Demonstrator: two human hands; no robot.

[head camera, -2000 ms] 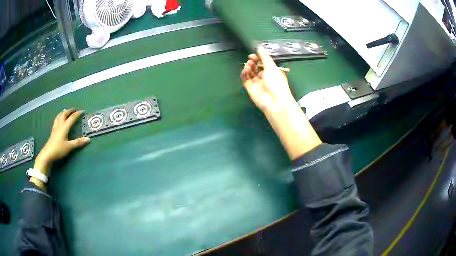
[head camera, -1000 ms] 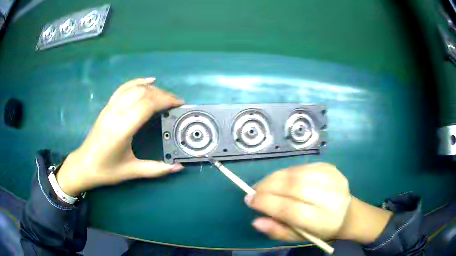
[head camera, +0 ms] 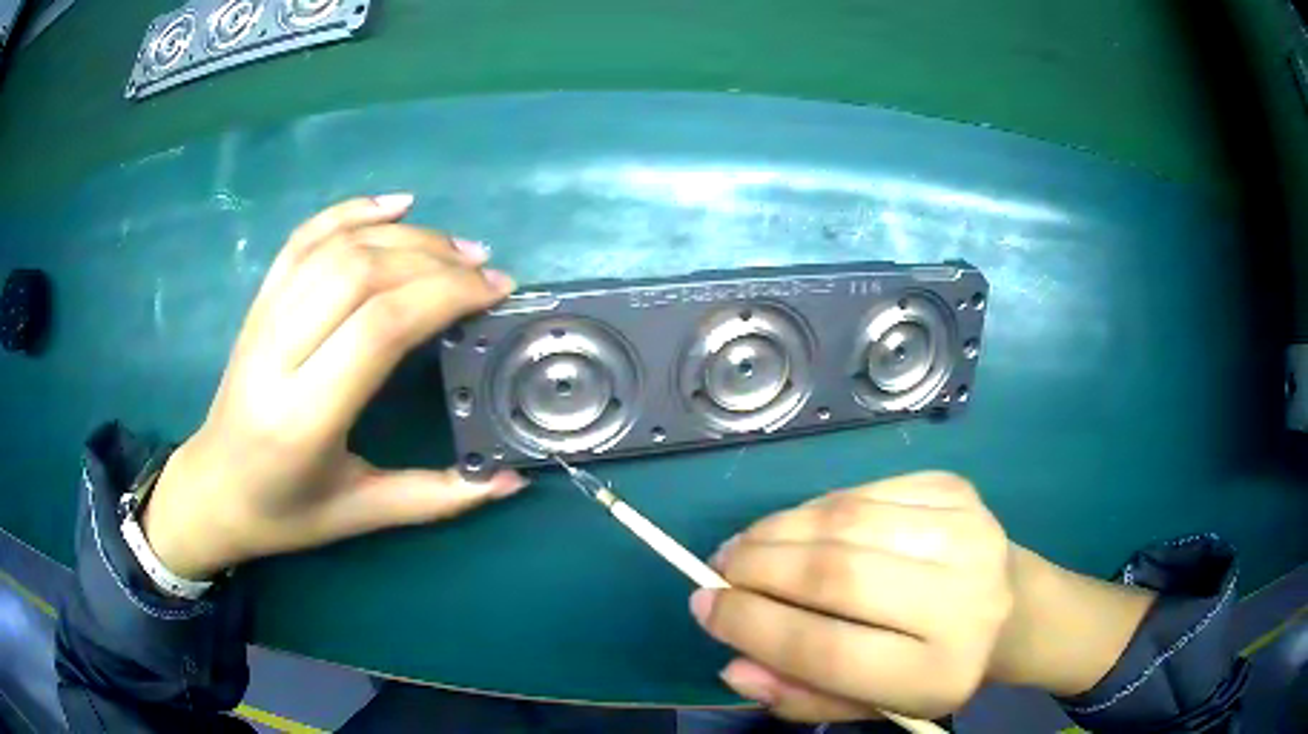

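Observation:
A dark grey three-ring plate lies in front of me, its right end a little higher in view, with raised lettering along its far edge. My left hand grips the plate's left end, fingers at the far corner and thumb at the near corner. My right hand holds a fine brush like a pen. The brush has a pale handle, and its thin tip is at the plate's near edge, below the left ring. The handle's rear end shows below my right hand.
The plate is over a shiny blue-green mat. Another three-ring plate lies on the darker green belt at the upper left, cut by the frame. A small black object is at the far left.
My view has swung down to the mat. Since a second ago the held plate has tilted and looks darker, with lettering showing on its far edge. The brush tip has moved slightly left.

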